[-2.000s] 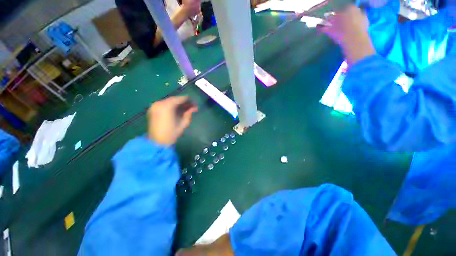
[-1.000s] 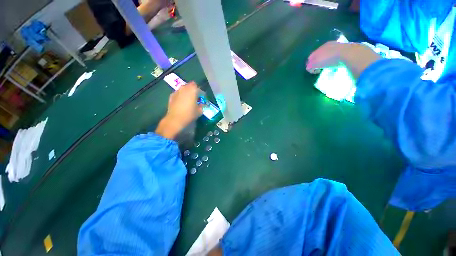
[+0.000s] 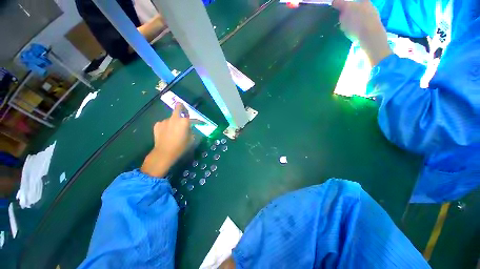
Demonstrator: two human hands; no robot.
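My left hand point(image 3: 171, 137) is over the near side of a white narrow housing point(image 3: 202, 124) that lies slanted left of the post foot. The index finger and thumb are apart, fingertips at the housing; they do not close round it. Small round silver discs point(image 3: 203, 182) lie in slanting rows below, beside my left sleeve. My right hand point(image 3: 227, 264) shows only as a sliver at the bottom edge, by a white paper point(image 3: 223, 244); my sleeve and the frame edge hide the rest.
A thick grey-white post point(image 3: 197, 50) stands on a foot plate, with a thinner post behind. Another housing point(image 3: 240, 76) lies behind it. A small white piece point(image 3: 283, 159) lies right of the discs. A neighbour's hand point(image 3: 363, 26) and blue sleeve are at the right, near a glaring sheet.
My left hand came forward from above the discs to the housing, then drew slightly back along it, fingers now spread. The neighbour's hand went down to the glaring sheet and rose again.
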